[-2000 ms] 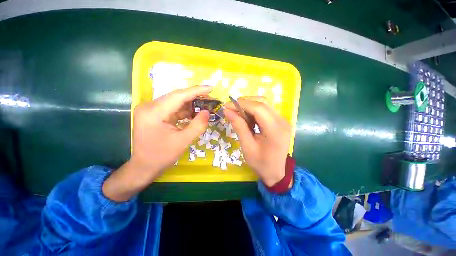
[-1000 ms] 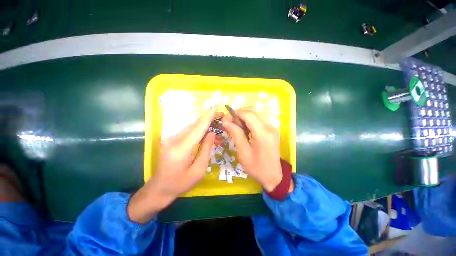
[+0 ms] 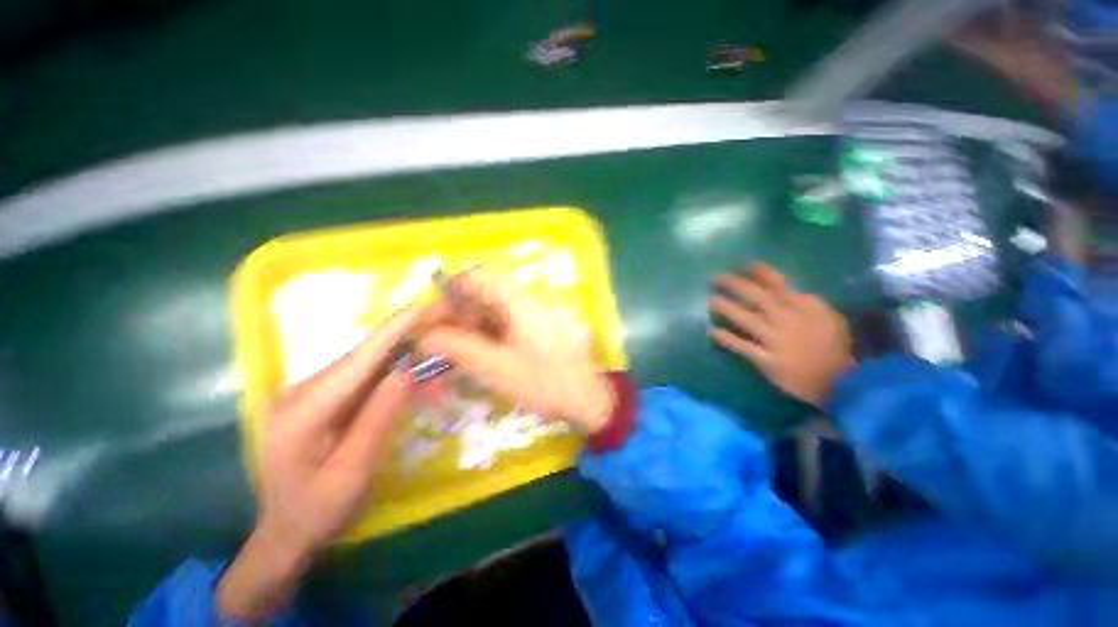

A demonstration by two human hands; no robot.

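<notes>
The picture is blurred. My left hand [image 3: 325, 441] is over the left part of the yellow tray [image 3: 250, 355], its fingertips closed on a small dark and silver electronic module [image 3: 427, 367]. My right hand [image 3: 521, 349], with a dark red band at the wrist, meets it over the tray. A thin dark end, apparently the tweezers [image 3: 444, 282], shows at its fingers, mostly hidden. White pieces [image 3: 490, 439] lie loose in the tray.
Another person's hand [image 3: 791, 337] rests on the green bench right of the tray. Behind it are a green-rimmed spool [image 3: 846, 184], a component tray [image 3: 926, 221] and a metal cylinder [image 3: 932, 333]. Two modules lie beyond the white rail [image 3: 490, 145]. More blue sleeves show at right.
The view has swung right, so the tray appears tilted and further left. Another person's hand and sleeve have come in at the right. My hands stay together over the tray.
</notes>
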